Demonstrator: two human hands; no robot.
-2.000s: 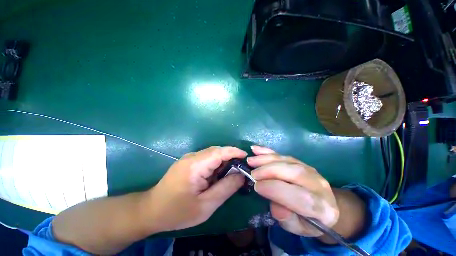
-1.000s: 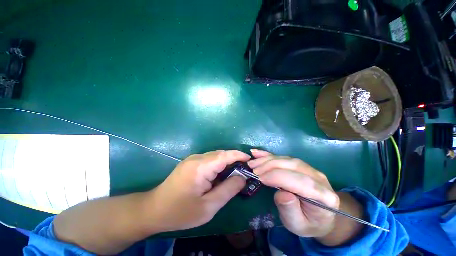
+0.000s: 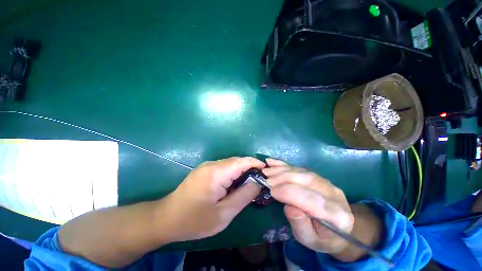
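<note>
A small dark module (image 3: 261, 198) with a silver-white part inside is held just above the bench's near edge. My left hand (image 3: 211, 198) grips it from the left, thumb on its inside. My right hand (image 3: 312, 204) holds slim metal tweezers (image 3: 346, 236), their tip in the module and their rear end pointing down right. The fingers hide most of the module. Thin solder wire (image 3: 100, 135) runs from the left edge to behind my left hand.
A brown pot (image 3: 351, 119) with silvery bits stands at the right. Behind it is a large black fan box (image 3: 338, 39). A white paper sheet (image 3: 58, 177) lies left, a black stand (image 3: 18, 69) far left. Cables (image 3: 417, 180) hang beside the black station (image 3: 436, 159). A blue sleeve (image 3: 454, 227) shows at the right edge.
The rear end of the tweezers has swung down, then up, then down slightly again. The module has shifted slightly between my fingers. Both hands keep nearly the same place and grip.
</note>
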